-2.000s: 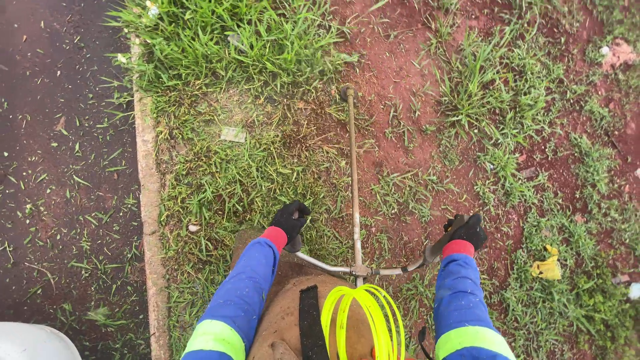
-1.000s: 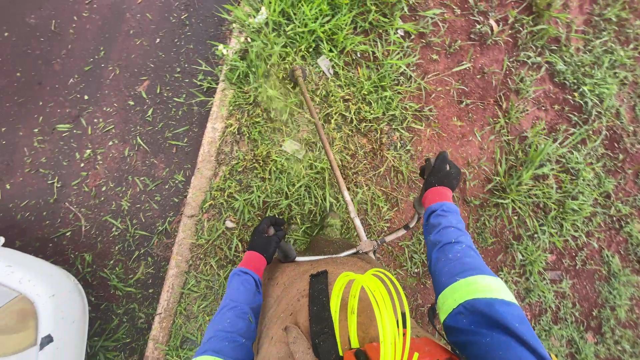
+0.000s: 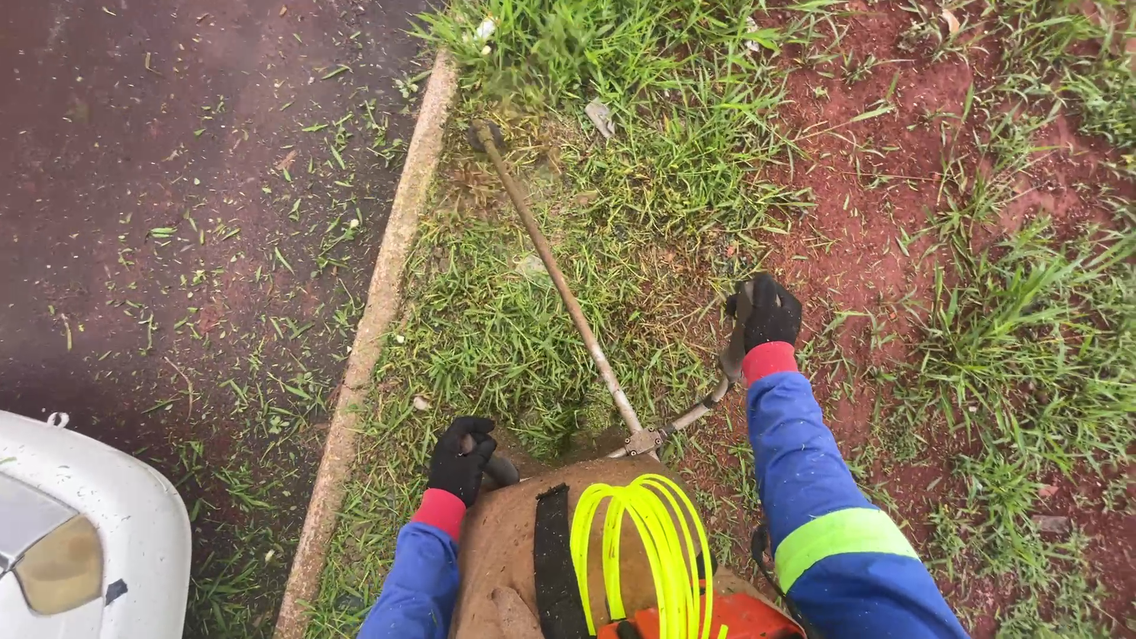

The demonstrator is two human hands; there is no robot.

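Note:
A string trimmer's shaft [image 3: 568, 297] slants up and left over cut grass, its cutting head [image 3: 485, 135] near the concrete curb. Black gloves cover both hands. My left hand [image 3: 461, 457] is closed around the left handlebar grip, low in the view. Farther forward on the right, my right hand [image 3: 768, 311] grips the right handlebar grip. A clamp [image 3: 645, 441] joins the handlebar to the shaft. Coiled yellow trimmer line [image 3: 643, 541] hangs at my front over a brown apron [image 3: 506, 541], above the orange engine housing [image 3: 741, 617].
Along the left runs the curb [image 3: 364, 337], with dark pavement [image 3: 177, 222] beyond it. A white vehicle [image 3: 151, 524] stands at the lower left. Tall grass [image 3: 568, 44] grows ahead; red soil [image 3: 879, 177] and grass tufts lie right. A piece of litter [image 3: 600, 117] lies near the head.
The trimmer's head has swung left to beside the curb. My right hand has moved forward relative to my left. More of the white vehicle shows than two seconds ago.

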